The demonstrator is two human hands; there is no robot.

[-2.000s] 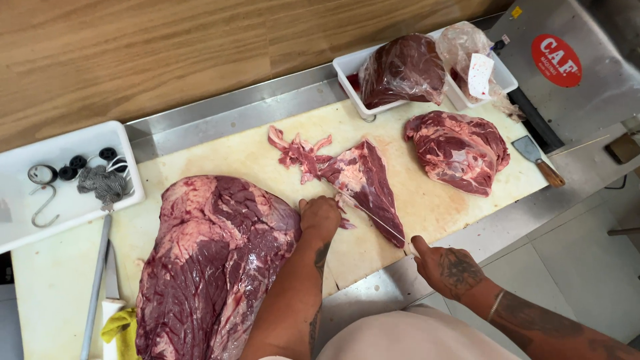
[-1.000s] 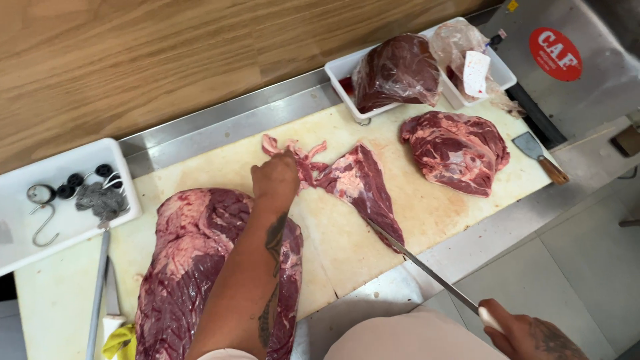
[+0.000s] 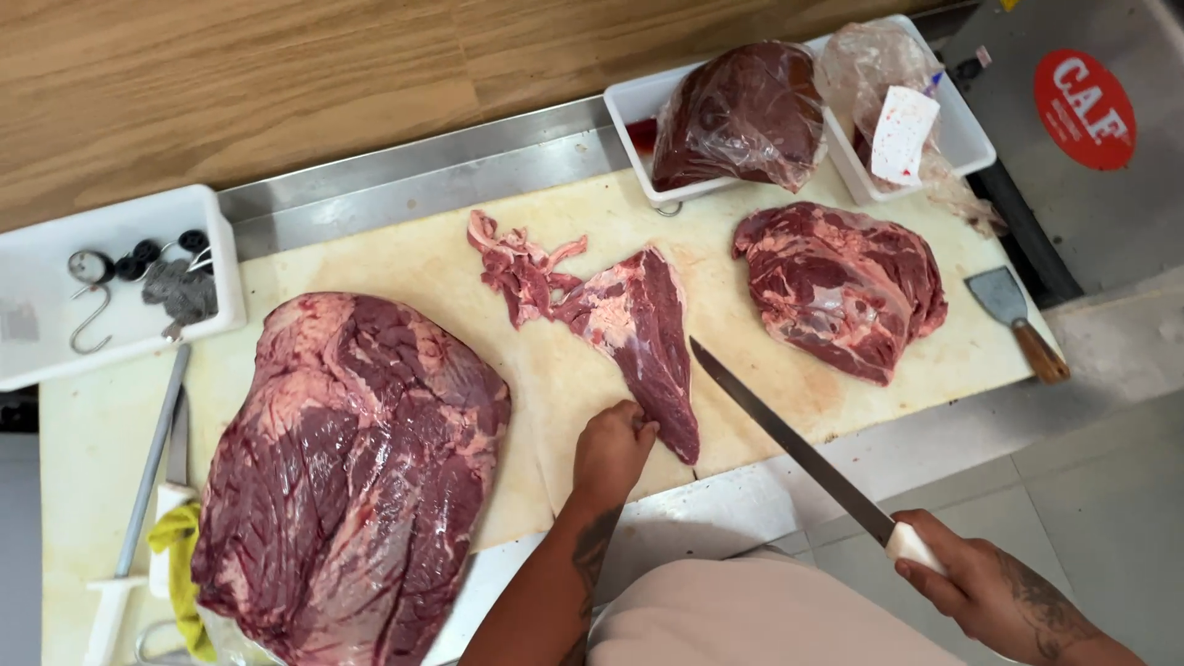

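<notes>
My right hand (image 3: 962, 583) grips the white handle of a long butcher's knife (image 3: 791, 444), whose tip lies just right of a tapered piece of raw meat (image 3: 647, 338). The fingertips of my left hand (image 3: 615, 449) touch or pinch the left edge of that piece near its narrow lower end. A heap of meat trimmings (image 3: 523, 268) adjoins its upper left corner. Left of my left hand rests a very large cut of raw meat (image 3: 356, 472); a medium cut (image 3: 846, 287) lies to the right, on the white cutting board (image 3: 361, 264).
White tubs (image 3: 661, 192) at the back hold bagged meat (image 3: 740, 116). A scraper (image 3: 1017, 319) lies right. At left are a tub (image 3: 227, 268) with hooks, a sharpening steel (image 3: 155, 462), another knife (image 3: 178, 439) and a yellow cloth (image 3: 185, 555). A metal machine (image 3: 999, 102) stands back right.
My left hand has moved from the trimmings down to the narrow end of the tapered piece. The knife blade has come away from that piece's lower right edge and now points up beside it.
</notes>
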